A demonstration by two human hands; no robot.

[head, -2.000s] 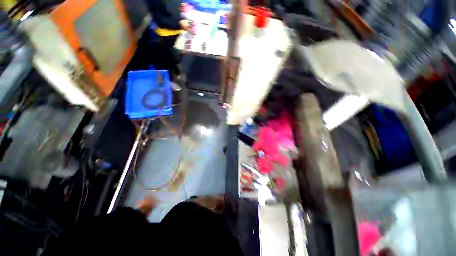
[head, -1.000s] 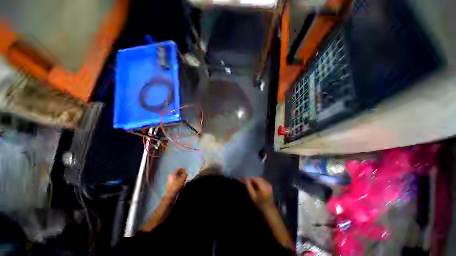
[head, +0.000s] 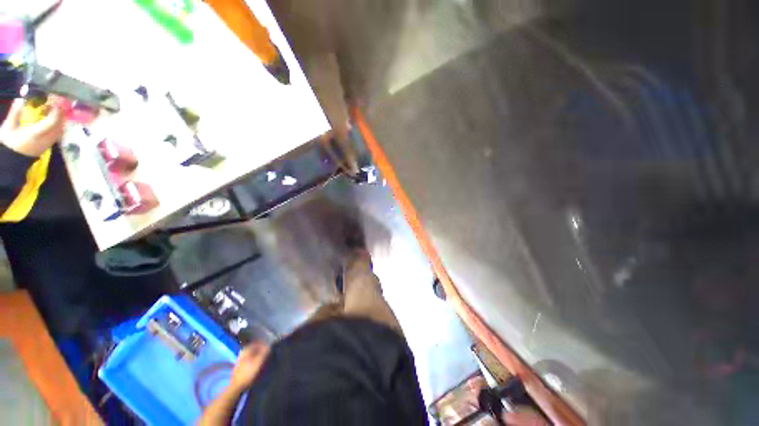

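Observation:
My left hand (head: 248, 364) is blurred at the bottom, beside the blue tray (head: 133, 391), with nothing seen in it. A skin-coloured patch, perhaps my right hand (head: 524, 416), is cut off at the bottom edge beside a black handle (head: 502, 398); its grip cannot be made out. The blue tray holds a grey bar-shaped part (head: 171, 339) and a dark coiled ring (head: 215, 383). On the white table (head: 241, 108), bracket parts with pink on them (head: 137, 198) lie near the left edge, with a dark bracket part (head: 200, 155) right of them.
A coworker's hand (head: 35, 131) holds a grey bracket part at the table's left. A green object (head: 171, 21) and an orange tool (head: 245, 29) lie at its far side. An orange-edged machine door (head: 408, 208) runs down the right. An orange panel (head: 37, 358) stands lower left.
The view has moved closer to the white table, and the blue tray now sits lower left. The control panel and pink material on the right have left the view. The orange-edged door now fills the right.

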